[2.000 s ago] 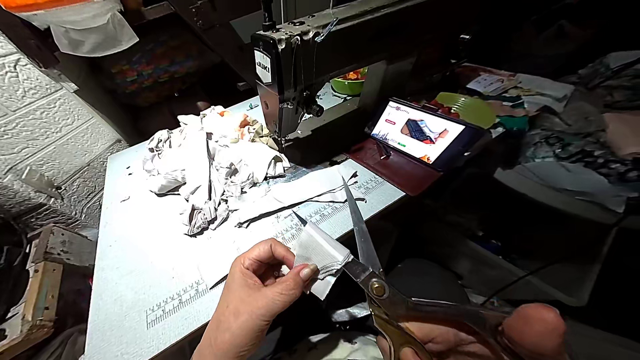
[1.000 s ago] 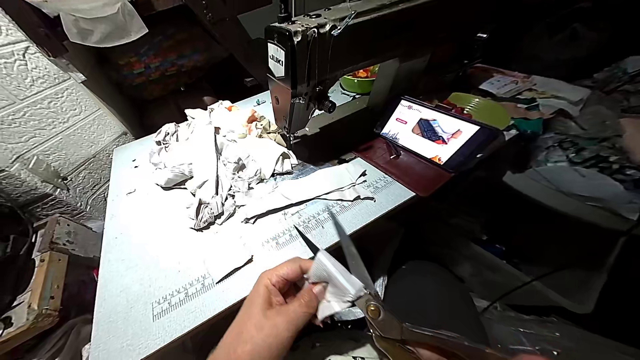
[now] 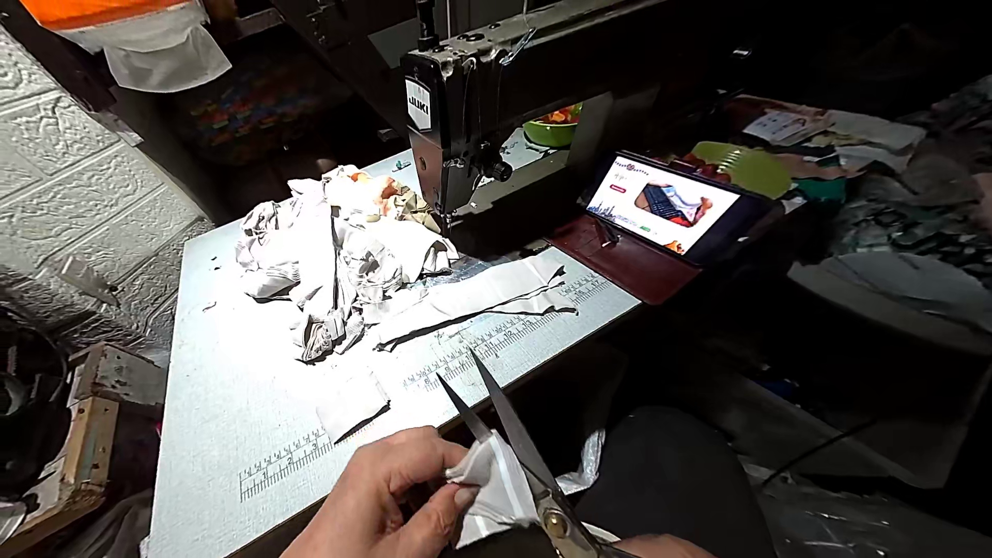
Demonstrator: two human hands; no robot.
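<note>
My left hand (image 3: 395,492) pinches a folded piece of white fabric (image 3: 496,488) between thumb and fingers, near the front edge of the sewing table (image 3: 201,434). Metal scissors (image 3: 515,434) have their blades apart, with the fabric between them close to the pivot; the tips point over the table. Only part of my right hand (image 3: 659,546) shows at the bottom edge, at the scissors' handles. A small white fabric piece (image 3: 353,403) lies on the table's printed ruler. Behind it are a long fabric strip (image 3: 473,298) and a heap of crumpled white fabric (image 3: 349,248).
A black Juki sewing machine (image 3: 434,132) stands behind the heap. A phone (image 3: 659,205) in a dark red case leans at the table's right. A green bowl (image 3: 552,132) is behind the machine's needle end. A wooden crate (image 3: 93,442) sits at lower left, by a white wall.
The small fabric piece now lies flat on the ruler; one second ago only a dark edge showed there plainly. The scissors and both hands stay near the table's front edge.
</note>
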